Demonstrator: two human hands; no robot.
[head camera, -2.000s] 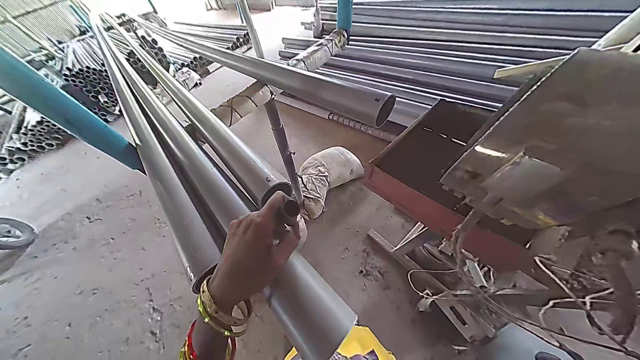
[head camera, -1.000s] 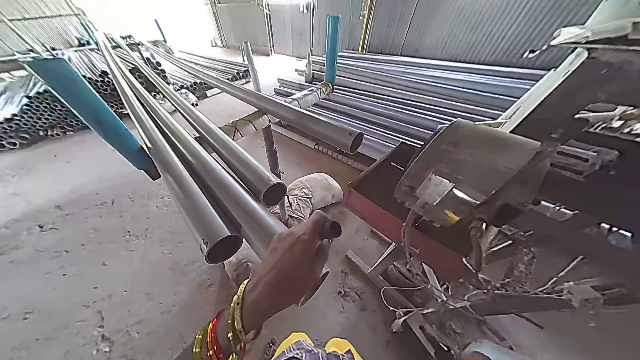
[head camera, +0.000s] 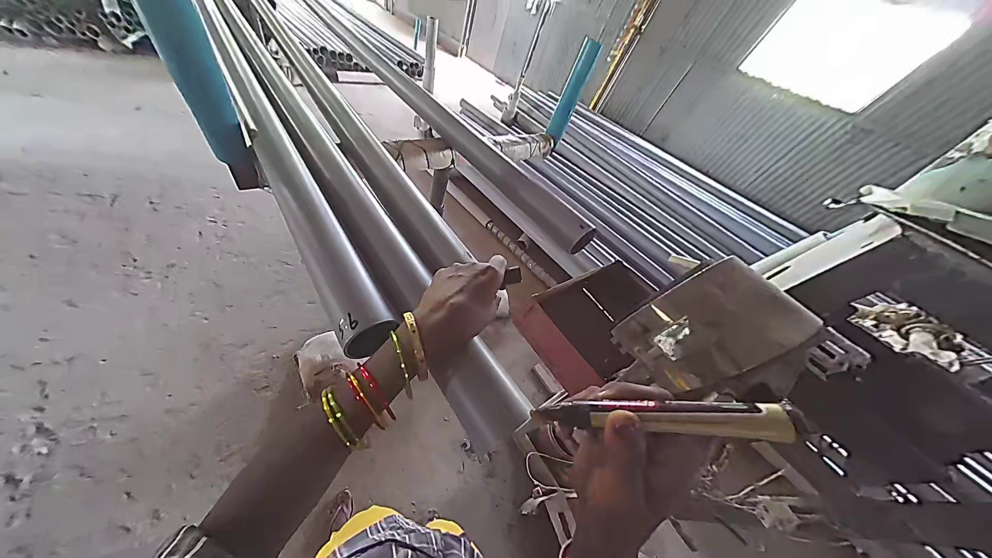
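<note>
My left hand (head camera: 463, 301), wearing several bangles, lies over a long grey metal pipe (head camera: 484, 387) and grips a small dark cylindrical object (head camera: 511, 276). At lower right, my right hand (head camera: 620, 473) holds a yellow and black marker-like tool (head camera: 690, 417), its tip at or just beside that pipe's near end; contact cannot be told. Left of it runs another grey pipe (head camera: 322, 248) with black handwriting near its open end. A third grey pipe (head camera: 387, 174) extends behind my left hand, which hides part of the pipes.
A blue post (head camera: 186, 85) stands beside the pipes at left. Another pipe (head camera: 496, 170) crosses a wrapped support bar (head camera: 422, 155). More pipes (head camera: 620, 170) lie by the corrugated wall. At right are a red-sided metal box (head camera: 554, 341), a metal cover (head camera: 721, 329) and loose wires.
My right hand has come into view with the marker-like tool. My left hand now lies across the pipe and still holds the small dark object. The view has shifted strongly.
</note>
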